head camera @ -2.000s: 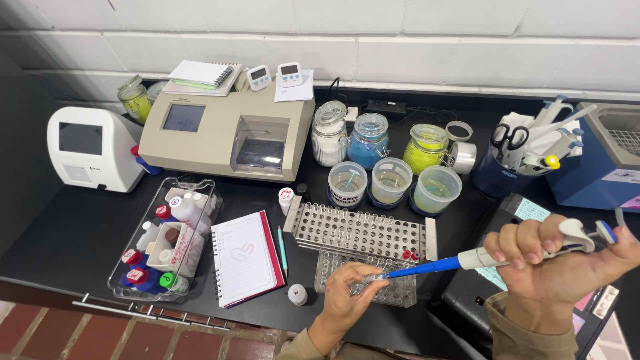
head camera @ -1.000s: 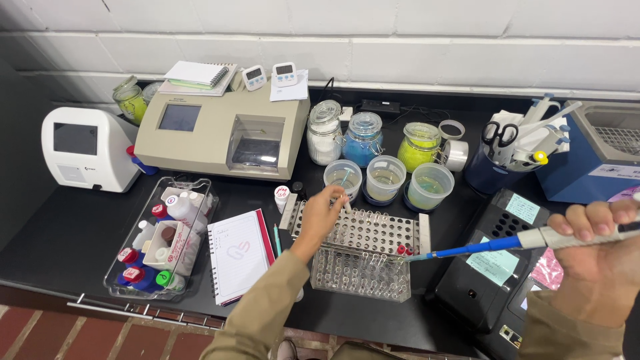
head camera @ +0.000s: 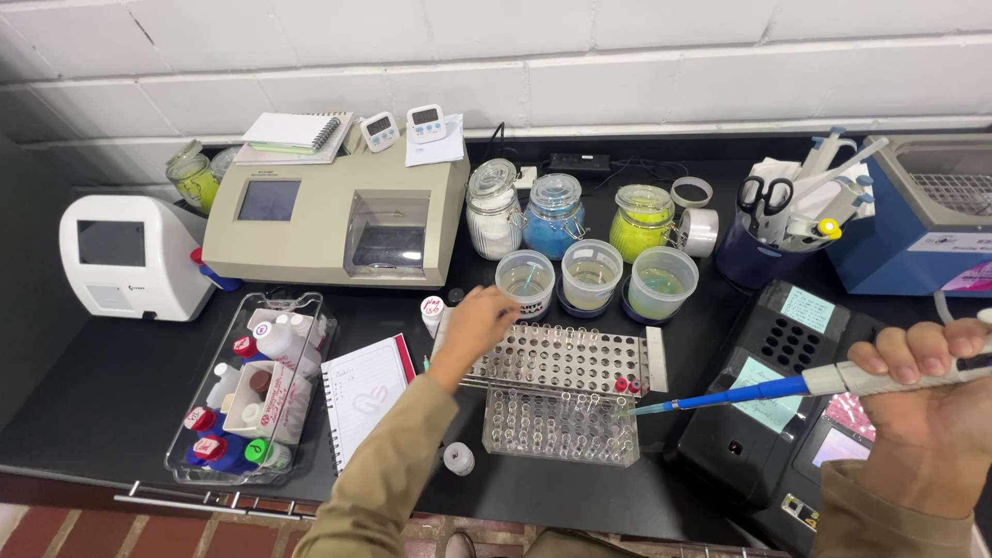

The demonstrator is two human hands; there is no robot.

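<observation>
My right hand point(head camera: 922, 380) holds a blue and white micropipette point(head camera: 821, 381) with a pale blue tip, which points left over the right side of a clear plastic rack point(head camera: 562, 459) of glass tubes. Behind that rack stands a metal test tube rack point(head camera: 656, 360) with glass tubes along its back and two red-capped tubes point(head camera: 628, 385) near its right end. My left hand point(head camera: 480, 325) is over the metal rack's back left corner, beside the left plastic cup point(head camera: 525, 280); whether its fingers hold anything cannot be told. Two more cups point(head camera: 590, 271) point(head camera: 663, 280) stand to its right.
Lidded jars point(head camera: 494, 213) stand behind the cups. At left are a beige analyzer point(head camera: 310, 248), a white device point(head camera: 128, 256), a clear basket of bottles point(head camera: 186, 465) and a spiral notebook point(head camera: 368, 395). A black block device point(head camera: 736, 434), a pipette holder cup point(head camera: 756, 256) and a blue bath point(head camera: 891, 248) stand at right.
My left hand was at the pipette tip over the clear rack two seconds ago; it has since moved left and back to the metal rack's back left. The pipette has moved right with my right hand.
</observation>
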